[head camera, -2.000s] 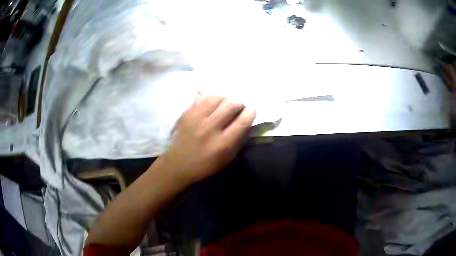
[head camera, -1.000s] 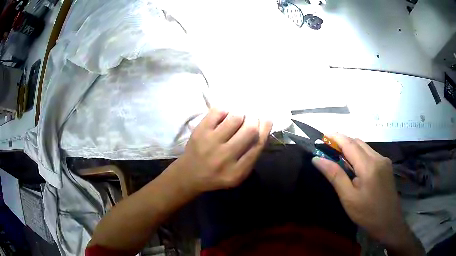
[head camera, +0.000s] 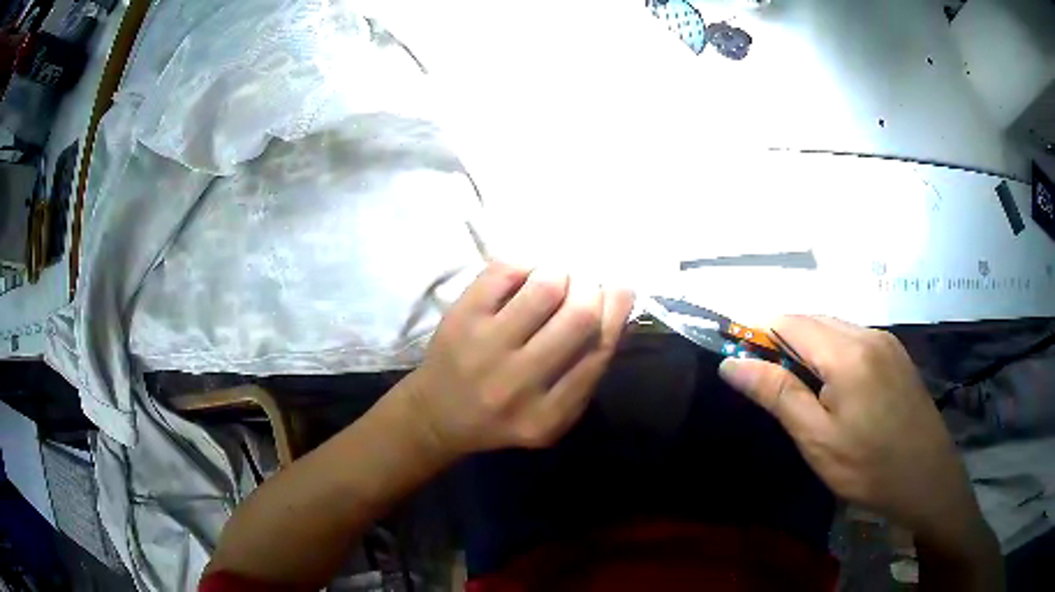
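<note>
The pale grey garment (head camera: 312, 243) lies over the left of the white table and hangs over its front edge at the left. My left hand (head camera: 526, 347) pinches the garment's edge near the table's front edge; the cloth there is overexposed. My right hand (head camera: 862, 405) holds thread snips (head camera: 729, 335) with orange and blue handles. The snips' blades point left, nearly together, with their tips close to my left fingertips. Whether a thread lies between the blades cannot be told.
Printed ruler marks (head camera: 983, 281) run along the table's front edge at the right. A grey strip (head camera: 749, 260) lies behind the snips. Metal machine parts (head camera: 727, 41) show at the top. Grey cloth (head camera: 1006, 434) lies below the table at the right.
My right hand has come into view with the snips and moved beside my left hand. The snips' blades were spread a second ago and are now closer together. My left hand still pinches the garment.
</note>
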